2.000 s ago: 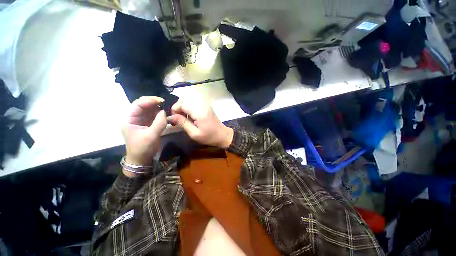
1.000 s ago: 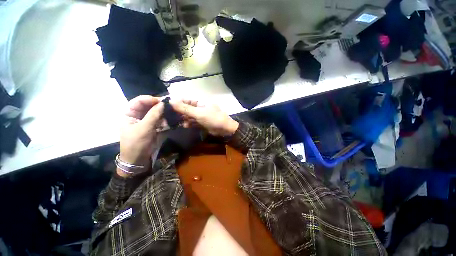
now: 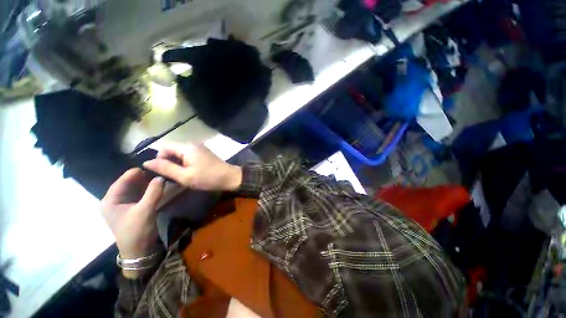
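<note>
A small black piece [image 3: 146,156] is pinched between my two hands at the front edge of the white table [image 3: 31,230]. My left hand [image 3: 131,204] holds it from the left with thumb and fingers. My right hand [image 3: 193,168] holds it from the right, its fingertips touching those of the left. The piece is mostly hidden by the fingers. A jagged-edged stack of black cut pieces [image 3: 84,136] lies beyond my left hand. A second black pile [image 3: 226,84] lies right of the lit sewing spot, where the needle is too blurred to tell.
A blurred sewing machine [image 3: 74,46] stands behind the stacks. A smaller black piece [image 3: 293,64] lies right of the second pile. A blue plastic basket [image 3: 372,156] is below the table edge, with red-orange fabric [image 3: 428,202] beside the seat.
The view has turned, so the table edge now slants more steeply and more of the floor shows at right. Both hands still pinch the small black piece, now less visible.
</note>
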